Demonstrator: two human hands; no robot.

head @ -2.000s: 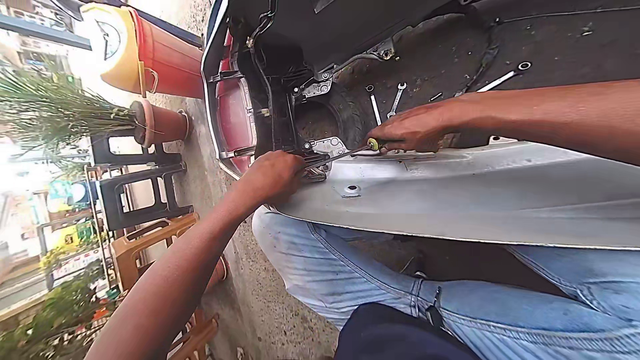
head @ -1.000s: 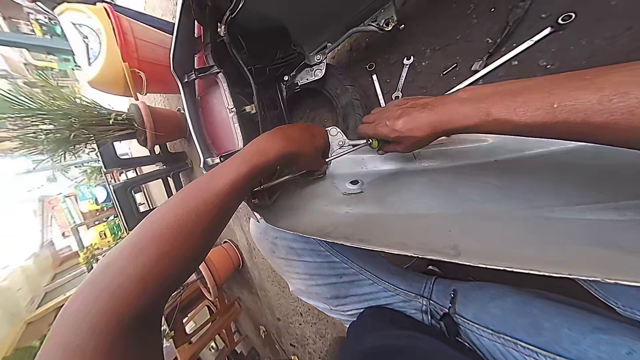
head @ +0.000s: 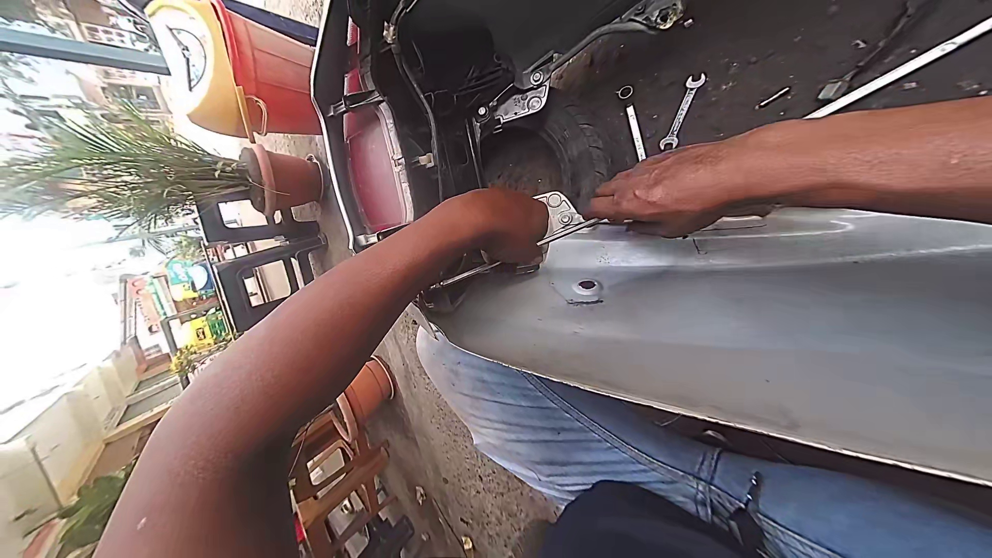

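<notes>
My right hand [head: 670,190] is closed at the near end of a thin metal shaft, a screwdriver [head: 575,231] by its look; its handle is hidden under my fingers. The shaft slants down and left to my left hand [head: 511,225], which is curled beside a bolted metal bracket [head: 559,209]. What the left fingers grip is hidden and slightly blurred. Both hands are at the upper left end of a silver-grey body panel [head: 744,325], which lies above my jeans. Just beyond the bracket is a black tyre [head: 581,147].
A vehicle's red tail lamp [head: 377,170] and black wiring stand left of the tyre. A ring wrench [head: 634,128], a combination wrench [head: 683,112] and a long metal bar [head: 907,68] lie beyond my right hand. Flower pots [head: 291,178], plastic stools [head: 267,271] and a red bucket [head: 271,77] stand left.
My left forearm has swung higher, and the left hand has turned over beside the bracket. The yellow-green handle that showed at my right fingers is now covered. The view has moved in closer.
</notes>
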